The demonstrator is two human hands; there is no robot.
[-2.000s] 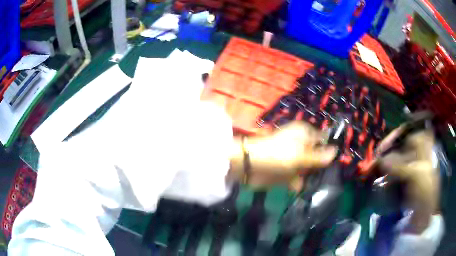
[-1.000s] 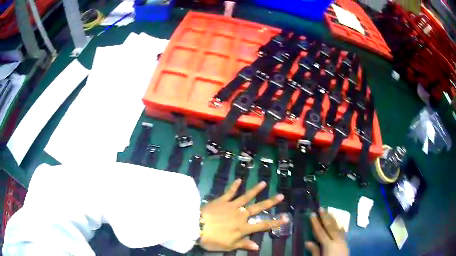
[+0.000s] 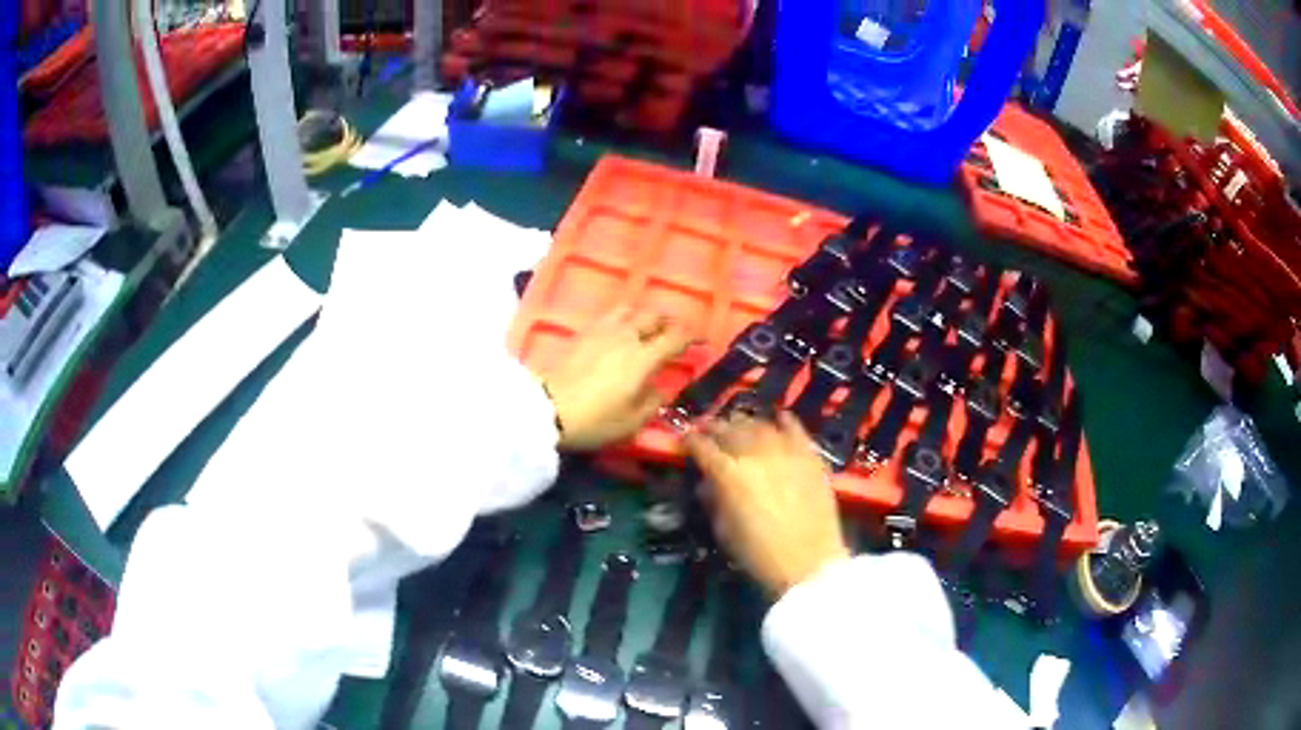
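My left hand (image 3: 611,382) is over the front left part of the orange-red watch tray (image 3: 649,221), its fingers bent and blurred. My right hand (image 3: 771,496) is at the tray's front edge, fingertips at the strap end of a black smartwatch (image 3: 759,342). The fingertips are too blurred to tell a grip in either hand. More black watches lie slantwise, backs up, across the tray's right part; empty pockets show at its left. Several watches (image 3: 539,645) lie in a row on the green mat in front, with shiny screens up. My right forearm hides part of the row.
White paper sheets (image 3: 374,307) lie left of the tray, partly under my left sleeve. A yellowish tape roll (image 3: 1107,582), a clear plastic bag (image 3: 1224,464) and a paper scrap (image 3: 1049,690) are at the right. A blue box (image 3: 500,140) and blue crate (image 3: 913,129) stand behind.
Both hands have moved up from the front row of watches to the tray's front left part. The view has shifted, showing more of the bench's back.
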